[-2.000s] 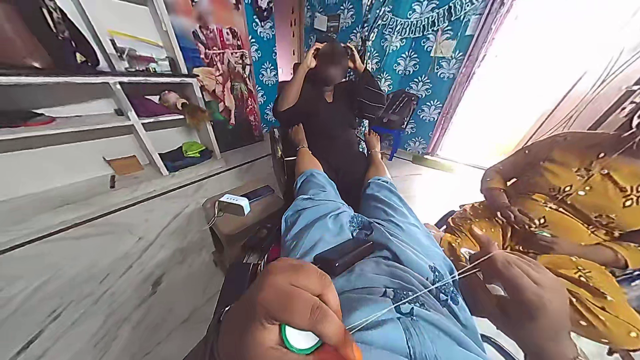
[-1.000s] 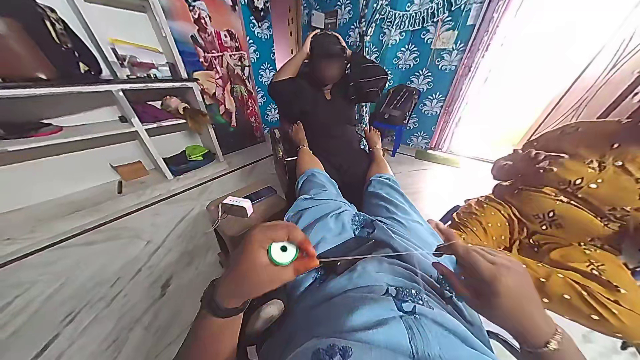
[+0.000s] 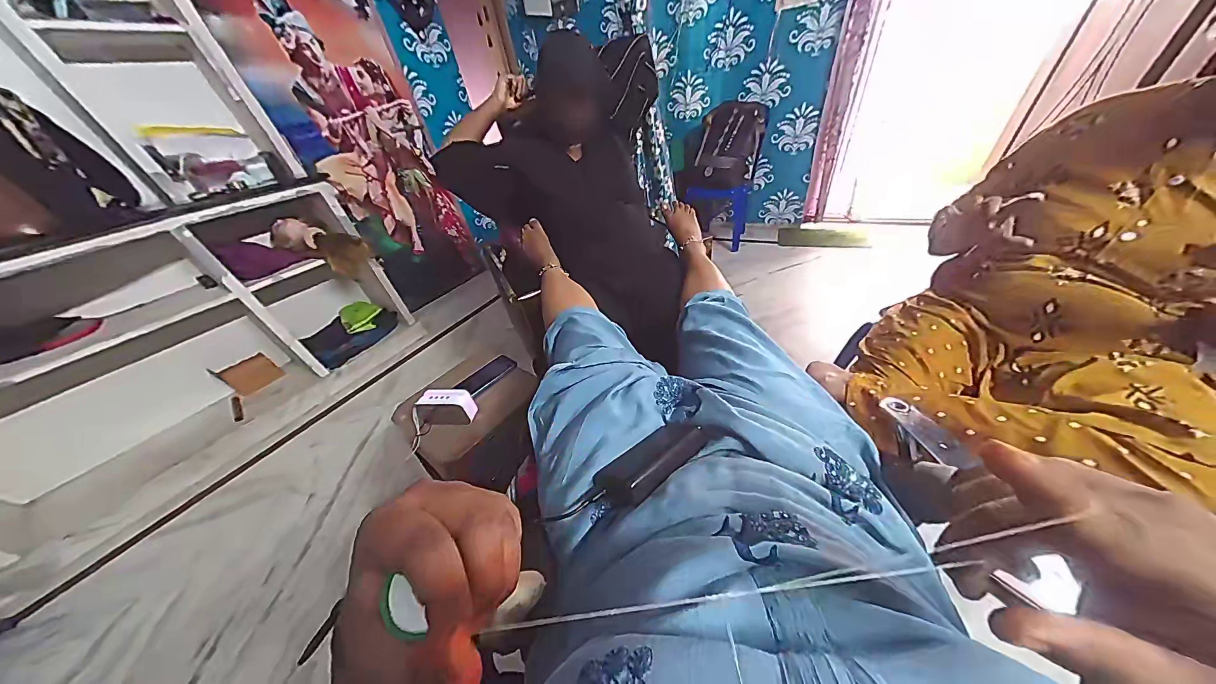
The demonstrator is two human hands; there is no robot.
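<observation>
My left hand (image 3: 427, 570), at the lower left, is closed around a green-rimmed spool (image 3: 407, 605) with a white face. A pale thread (image 3: 703, 598) runs from it, stretched across blue trousers (image 3: 760, 484), to my right hand (image 3: 1064, 541) at the lower right. Those fingers are bent around the thread, with a slim metal tool (image 3: 917, 427) sticking out beyond them; its kind is unclear. A black case-like object (image 3: 651, 464) with a cord lies on the lap between the hands.
A person in black (image 3: 579, 171) sits ahead, by the bare feet. Someone in mustard patterned clothing (image 3: 1073, 323) is close on the right. At left stand a small table (image 3: 503, 408) with a white device (image 3: 446, 407) and phone, and white shelves (image 3: 237, 294).
Since one second ago both hands have moved nearer to the camera and farther apart, with the thread between them. The person ahead has shifted their arms from their head.
</observation>
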